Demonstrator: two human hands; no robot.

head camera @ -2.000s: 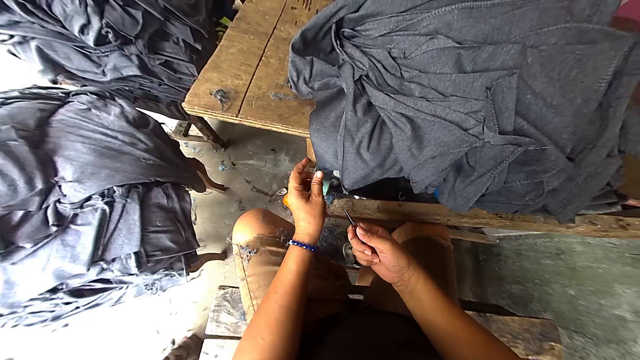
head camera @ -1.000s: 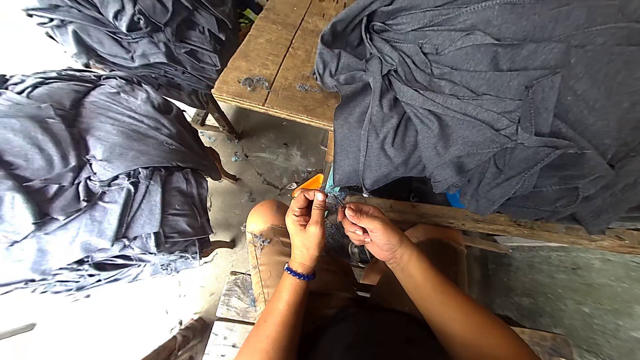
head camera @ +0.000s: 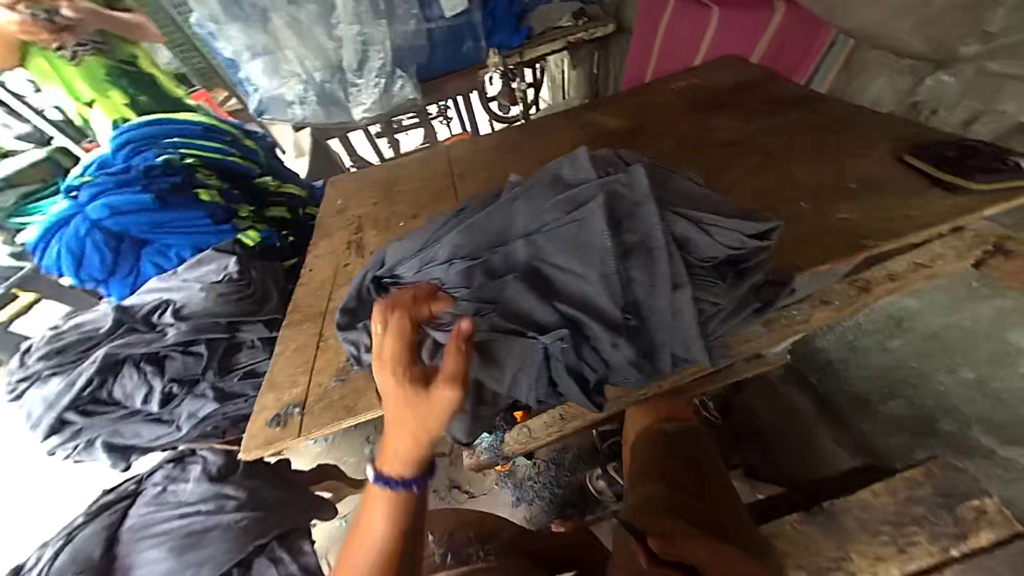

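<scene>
My left hand [head camera: 420, 360], with a blue bead bracelet at the wrist, is raised at the near left part of a heap of dark grey cloth [head camera: 552, 256]. Its thumb and fingers are apart, with nothing held between them; whether the fingertips touch the fabric is unclear. The cloth lies crumpled on a wooden table [head camera: 384, 196], part of it hanging over the near edge. Low in the shade by my leg is my right hand [head camera: 680, 548], dim and partly cut off, closed around a small dark pointed tool [head camera: 632, 532] whose kind cannot be made out.
Grey cloth piles [head camera: 168, 344] and a blue and lime cloth heap [head camera: 160, 200] stand at left. Another person's hands [head camera: 64, 24] show top left. A dark flat object [head camera: 968, 164] lies on the table at right. Beneath the near edge runs a wooden beam [head camera: 552, 428].
The view has swung up to show more of the table. My left hand has moved from near my right hand to the grey cloth; my right hand is now low beside my leg.
</scene>
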